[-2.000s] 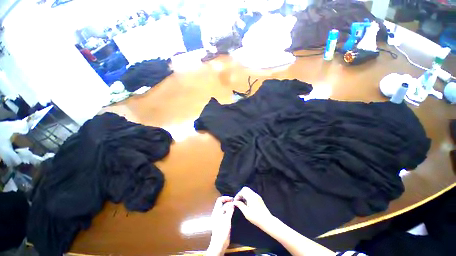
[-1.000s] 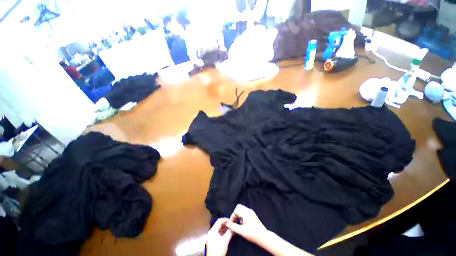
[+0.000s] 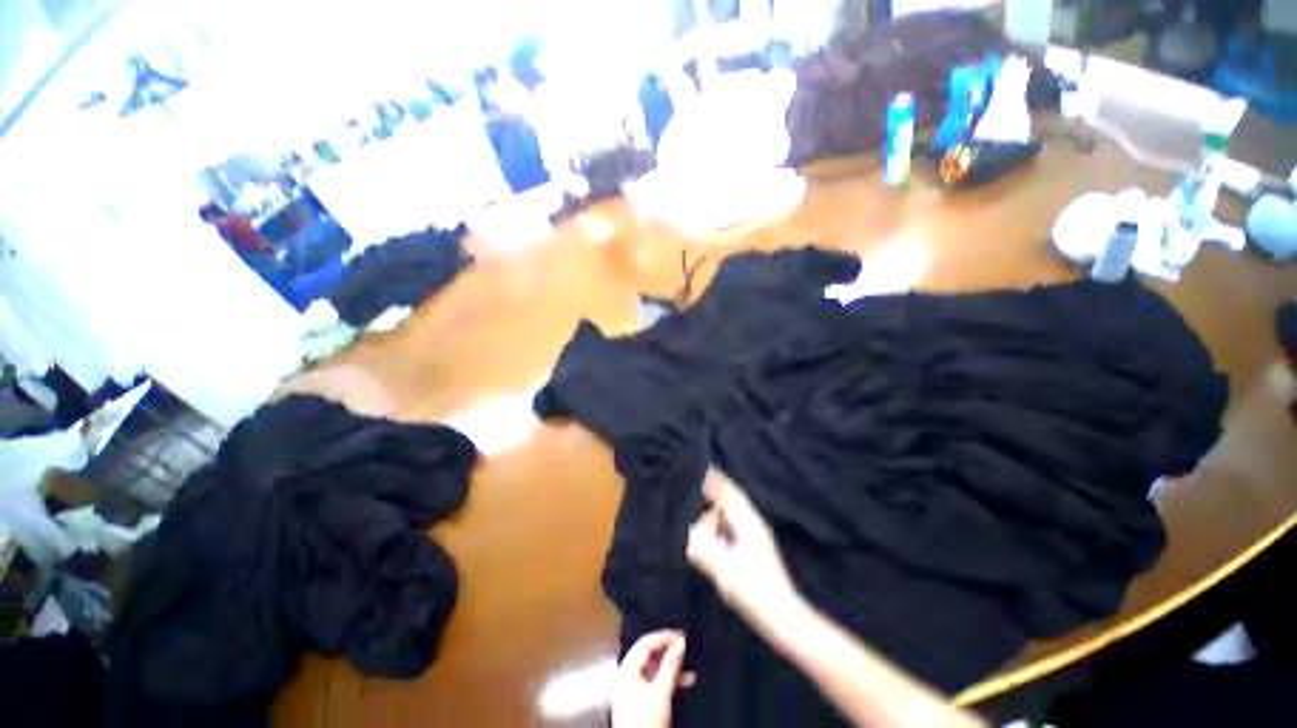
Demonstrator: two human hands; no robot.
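A black dress point(image 3: 910, 413) lies spread on the glossy orange-brown table, neck and short sleeves toward the far left, gathered skirt toward the right. My right hand point(image 3: 733, 548) is over the skirt's near left part, fingers bent and fingertips pointing away from me. My left hand point(image 3: 652, 680) is lower, at the dress's near left edge, fingers curled and partly cut off by the frame's bottom. The hands are apart. Blur and dark cloth hide whether either pinches fabric or a small tool. A thin dark cord point(image 3: 690, 277) lies by the neckline.
Another black garment point(image 3: 299, 526) is heaped on the table's left. A smaller black heap point(image 3: 406, 270) lies at the far left edge. A blue-and-white can point(image 3: 898, 140), a small grey bottle point(image 3: 1117, 253) and white items stand at the far right. The table's pale yellow edge point(image 3: 1138, 612) curves near right.
My hands were together at the dress's near edge. My right hand has moved away from me onto the skirt; my left stays low, now separate. The camera view has shifted slightly.
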